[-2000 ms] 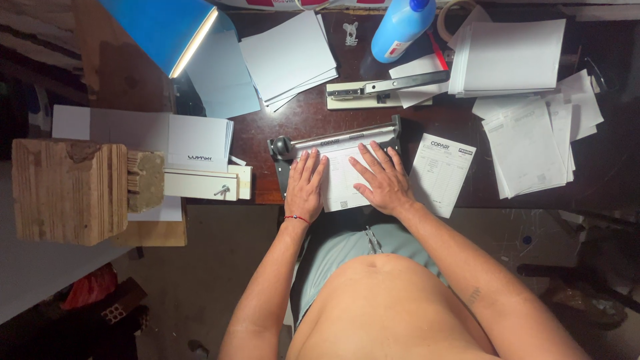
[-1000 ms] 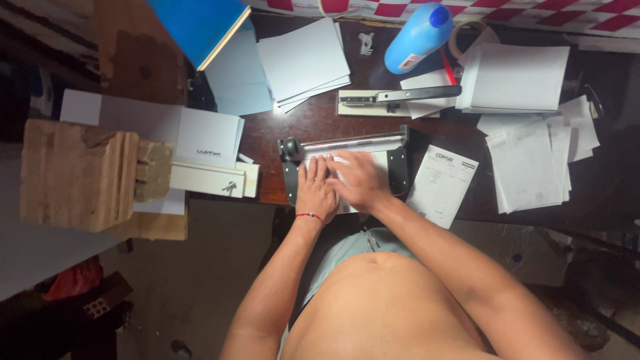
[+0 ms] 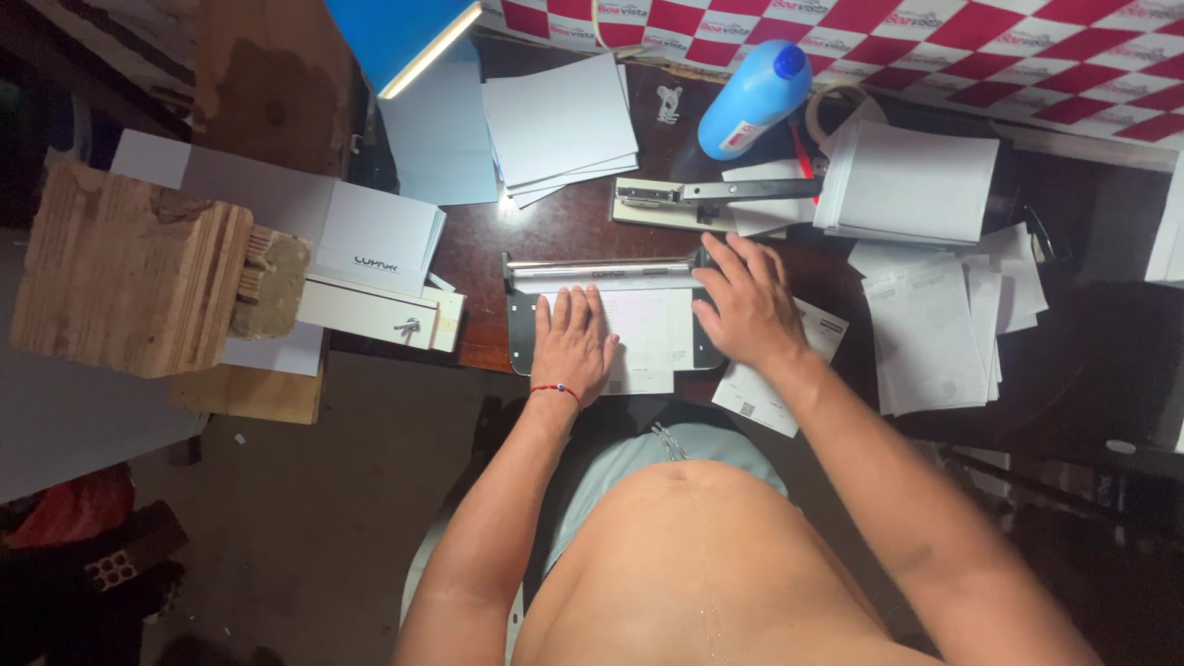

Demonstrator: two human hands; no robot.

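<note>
A printed paper form point(image 3: 643, 328) lies on a black rotary paper trimmer point(image 3: 523, 338), its top edge under the clear strip beside the metal rail. My left hand point(image 3: 573, 338) rests flat on the form's left part, fingers towards the rail. My right hand point(image 3: 747, 296), fingers spread, is at the rail's right end, over the cutter head, which it largely covers; whether it grips the head I cannot tell. Another printed form point(image 3: 763, 402) lies right of the trimmer, partly under my right hand and wrist.
Behind the trimmer lie a long-arm stapler point(image 3: 666, 203), a blue bottle point(image 3: 754, 97) and a white paper stack point(image 3: 560, 120). More paper stacks point(image 3: 906, 180) and loose forms point(image 3: 925, 333) are at the right. A wooden block point(image 3: 139, 268) stands at the left over papers.
My right hand has moved right, from the paper beside my left hand to the right end of the trimmer's rail. My left hand stays on the form.
</note>
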